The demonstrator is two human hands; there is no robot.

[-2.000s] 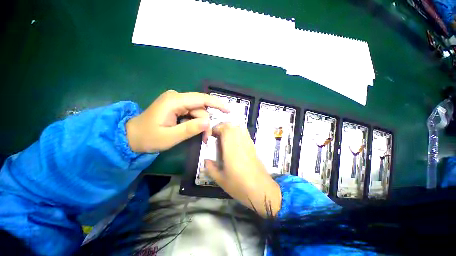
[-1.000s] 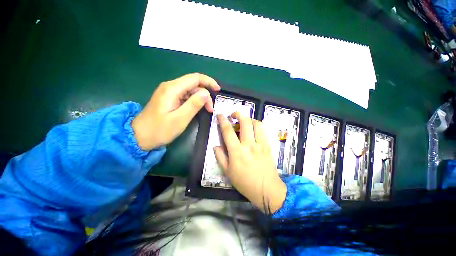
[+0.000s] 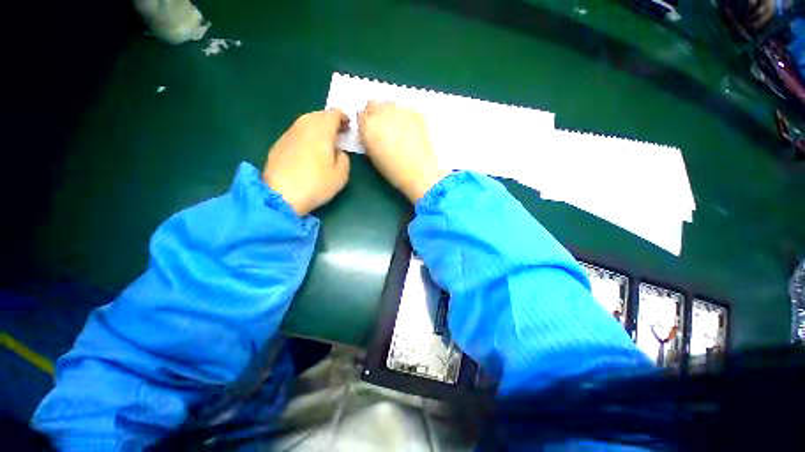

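Observation:
White adhesive release-liner sheets [image 3: 494, 137] with a saw-tooth upper edge lie overlapping on the green bench. My left hand [image 3: 309, 161] is at their left end, its fingertips curled at the sheet's edge. My right hand [image 3: 395, 146] lies over the sheet just right of it, fingertips bent down on it. Whether either hand holds a small piece is too small to tell. The black foam tray [image 3: 379, 353] is nearer me, with phone mid-frames [image 3: 415, 340] in its slots. My right sleeve covers part of the tray.
A crumpled pale bundle [image 3: 173, 19] lies at the upper left, with small white scraps [image 3: 221, 46] beside it. A clear plastic bag [image 3: 799, 300] is at the right edge. Reddish and dark items [image 3: 777, 71] are at the upper right.
Both hands have moved from the leftmost frame in the tray up to the left end of the white sheets. The view has shifted, so tray and sheets appear lower and further right.

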